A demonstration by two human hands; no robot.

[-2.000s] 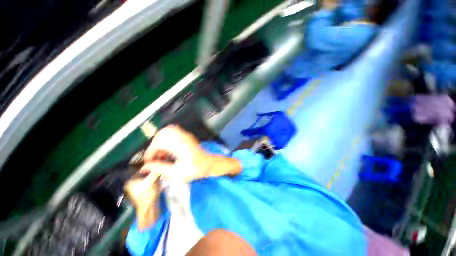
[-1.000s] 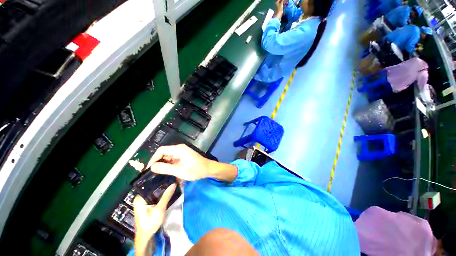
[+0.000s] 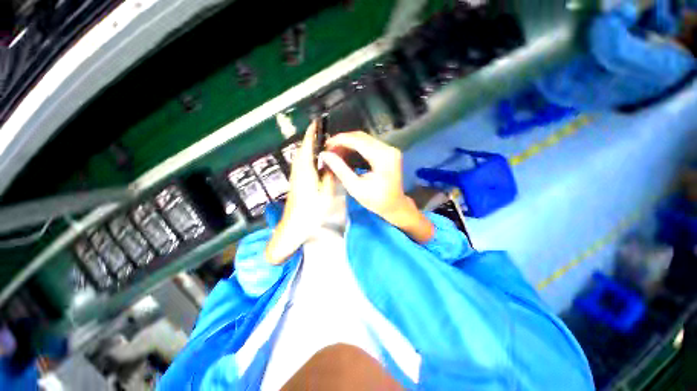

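My left hand [image 3: 301,200] holds a thin dark phone part [image 3: 320,136], seen nearly edge-on, upright above the bench edge. My right hand [image 3: 376,174] is at its right side, thumb and index finger bent together against or close to the part. Whether the right fingertips pinch something small is too blurred to tell. Open phones [image 3: 257,183] with silver and black insides lie in a tray just left of my hands. Another tray of several open phones [image 3: 139,237] lies further left.
Black housings [image 3: 397,99] crowd the bench to the right. Beyond the pale rail [image 3: 252,111] the green conveyor [image 3: 218,76] carries scattered phones. A blue stool [image 3: 486,182] stands on the blue floor at the right. A person in a blue smock [image 3: 638,57] is at the upper right.
The view has swung, bringing the left trays into sight. The phone part, held flatter with its broad face showing before, is now edge-on, with my right fingers at its side.
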